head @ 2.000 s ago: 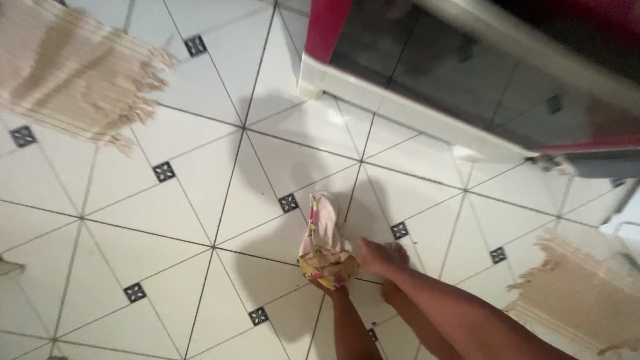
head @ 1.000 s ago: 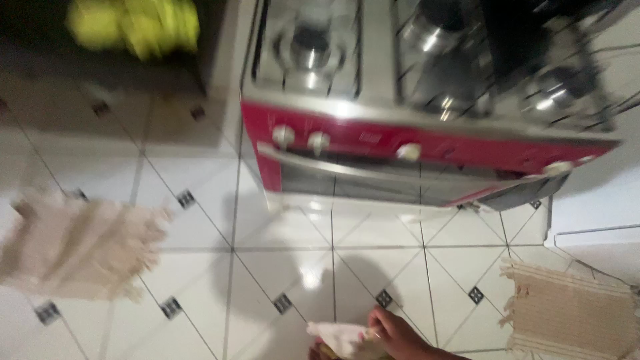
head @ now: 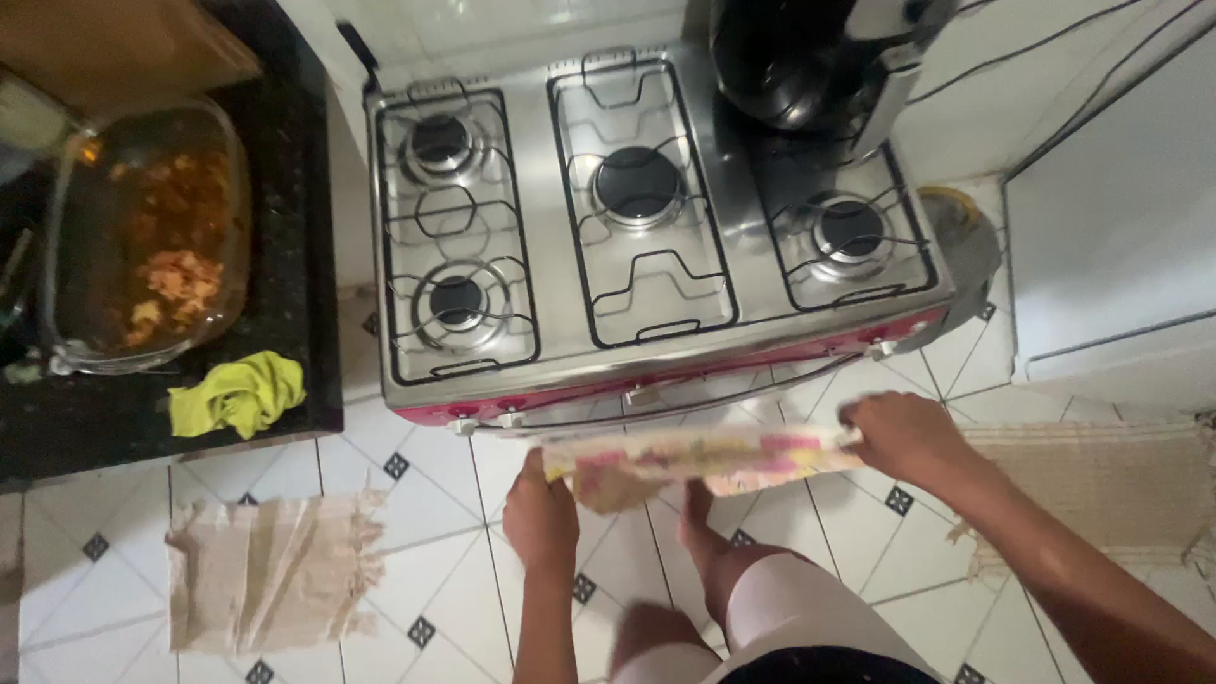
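Note:
A printed cloth with pink and yellow patches is stretched between my two hands, in front of the oven door of a red gas stove. My left hand grips its left end. My right hand, slightly blurred, grips its right end. The cloth sags a little between them, with a fold hanging near my left hand. The stove's steel top carries black grates and several burners. A large black appliance or pot rests on its back right part; which of the two, I cannot tell.
On the dark stone counter at left are a glass dish with food and a crumpled yellow-green cloth. Fringed beige mats lie on the tiled floor at left and right. A white appliance stands at right, with cables above it.
The printed cloth, bunched up in my hands low over the floor two seconds ago, is now spread wide between them at the stove front. The view has swung up to the stove top.

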